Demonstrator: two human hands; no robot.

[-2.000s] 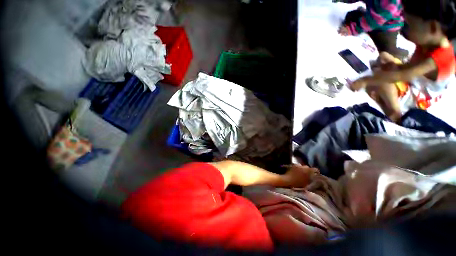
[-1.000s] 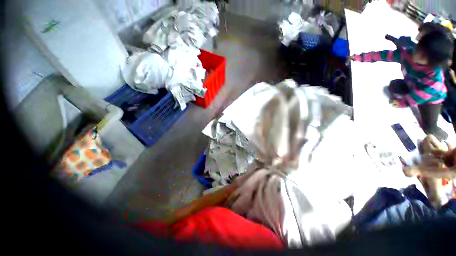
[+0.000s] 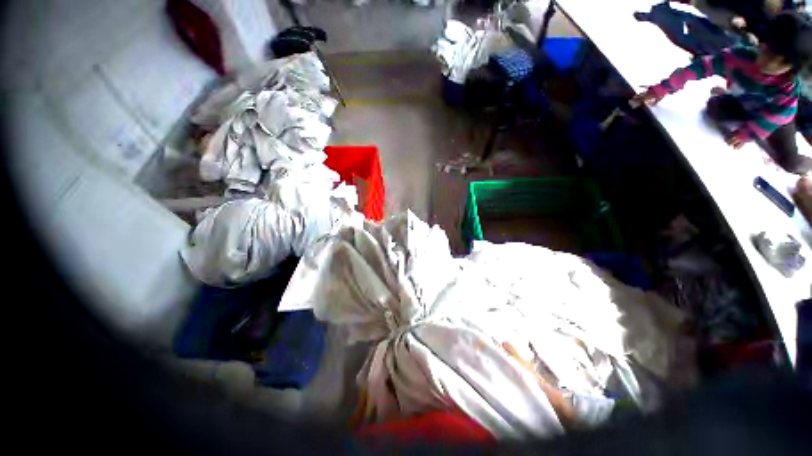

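A large off-white tied bundle [image 3: 463, 361] fills the lower middle, gathered tight at a knot with cloth fanning out above. My red sleeve [image 3: 432, 427] shows below it at the bottom edge. A strip of bare skin, seemingly my right forearm or hand [image 3: 545, 385], shows at the bundle's right side, partly covered by cloth; its fingers cannot be made out. My left hand is not visible; the bundle hides that side. A pale cloth stack [image 3: 552, 289] lies just behind and right of the bundle.
Pale cloth heaps [image 3: 267, 134] stand along the left wall, near a blue crate [image 3: 294, 352] and a red crate [image 3: 381, 183]. A green crate [image 3: 474, 209] is ahead. The long white table [image 3: 703, 165] runs along the right, with a seated child [image 3: 757, 89] and a phone [image 3: 773, 196].
The view has swung from the table heap toward the floor and left wall. The tied bundle has come up into view and moved left. The table now lies farther right.
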